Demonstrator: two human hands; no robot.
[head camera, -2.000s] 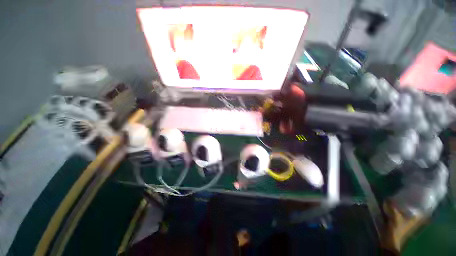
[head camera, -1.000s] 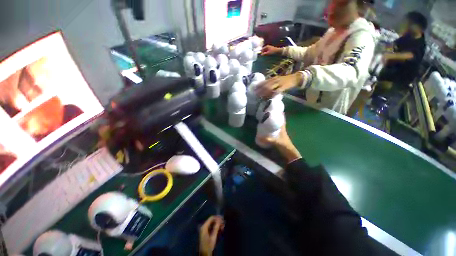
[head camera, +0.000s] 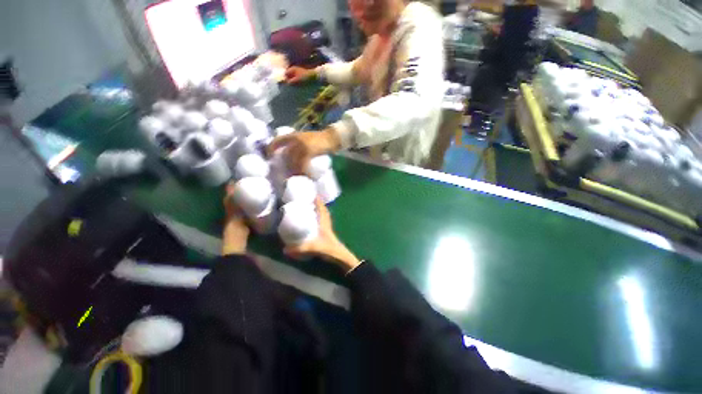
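Observation:
Several white cameras (head camera: 219, 127) with round heads stand crowded on the green conveyor belt (head camera: 385, 223). My left hand (head camera: 236, 223) is at the left side of the nearest cameras, its fingers partly hidden behind a white camera (head camera: 254, 194). My right hand (head camera: 327, 240) is wrapped round the lower right side of another white camera (head camera: 299, 222). The two hands are on either side of this small front group. Blur hides the fingertips of my left hand.
Another person's hand (head camera: 304, 148) reaches over the cameras from beyond the belt. A black box (head camera: 85, 246), white mouse (head camera: 152, 335) and yellow tape roll (head camera: 115, 375) are at lower left. A rack (head camera: 600, 188) piled with white cameras is at right. A bright monitor (head camera: 202, 38) is behind.
The view has swung right. My left hand has come up from low beside the bench to the cameras on the belt. My right hand remains at the cameras there.

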